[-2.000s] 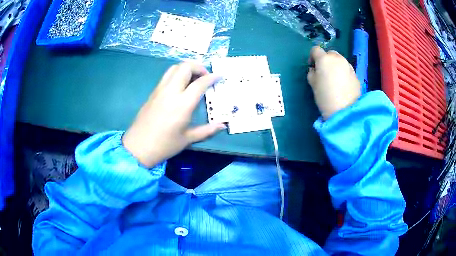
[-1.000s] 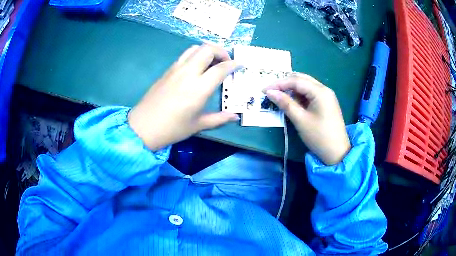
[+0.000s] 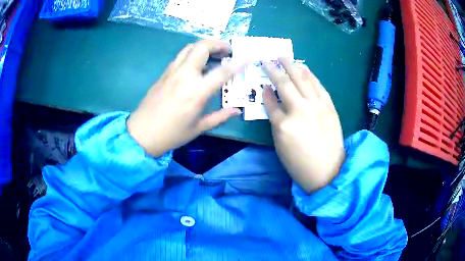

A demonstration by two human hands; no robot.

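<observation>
The white housing (image 3: 235, 92) lies on the green bench with dark spots in its open middle. The flat white cover plate (image 3: 261, 48) adjoins its far side. My left hand (image 3: 176, 97) holds the housing's left side, thumb at the near left corner and fingers at the far left. My right hand (image 3: 306, 120) is over the housing's right part, fingers spread and bent down onto it. Its fingers hide much of the right half, and I cannot tell whether they hold a small part. The lead is hidden behind my right hand.
The blue electric screwdriver (image 3: 381, 69) lies to the right, beside the red slotted rack (image 3: 431, 76). Beyond the work are a clear bag (image 3: 148, 19) with a white holed plate (image 3: 201, 11) and a bag of black fittings (image 3: 340, 12). A blue screw bin (image 3: 69, 14) is at far left.
My right hand came from near the black fittings' bag to the housing, first pinching at the dark spot, now spread over the right part. My left hand stays at the left side.
</observation>
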